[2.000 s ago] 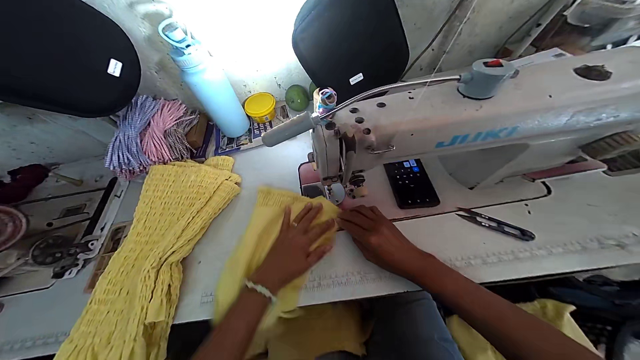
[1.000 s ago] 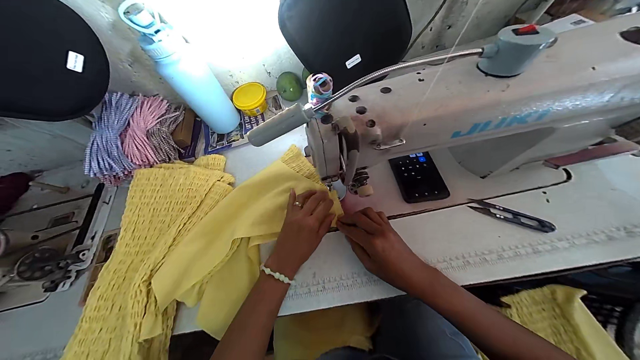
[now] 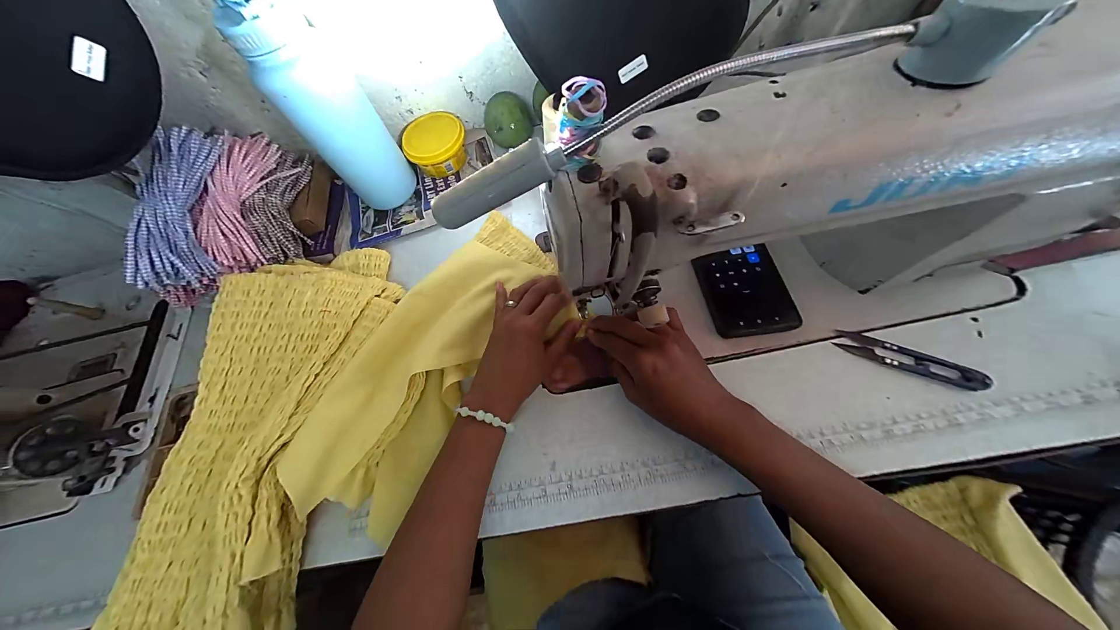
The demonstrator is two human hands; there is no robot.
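Observation:
A Juki sewing machine (image 3: 840,157) fills the upper right, its needle area low at the left end of its head. My left hand (image 3: 528,337) lies on yellow fabric (image 3: 437,306) just left of the presser foot, fingers spread a little. My right hand (image 3: 652,359) is at the right of the foot, its fingertips pinching the edge of the fabric there. Most of that edge is hidden under my fingers. The fabric spreads left and down over the table, beside a pile of shirred yellow fabric (image 3: 254,376).
Behind stand a light blue bottle (image 3: 324,114), a yellow-lidded tub (image 3: 434,144) and a green fruit (image 3: 508,120). Bundled checked cords (image 3: 210,210) lie at the left. A black phone (image 3: 745,289) and thread snips (image 3: 914,359) rest at the right. A grey lamp head (image 3: 494,184) hangs near the machine head.
The fabric under my left hand was lower and bunched two seconds ago; it now spreads further left, over part of the shirred pile. The view has moved closer to the machine.

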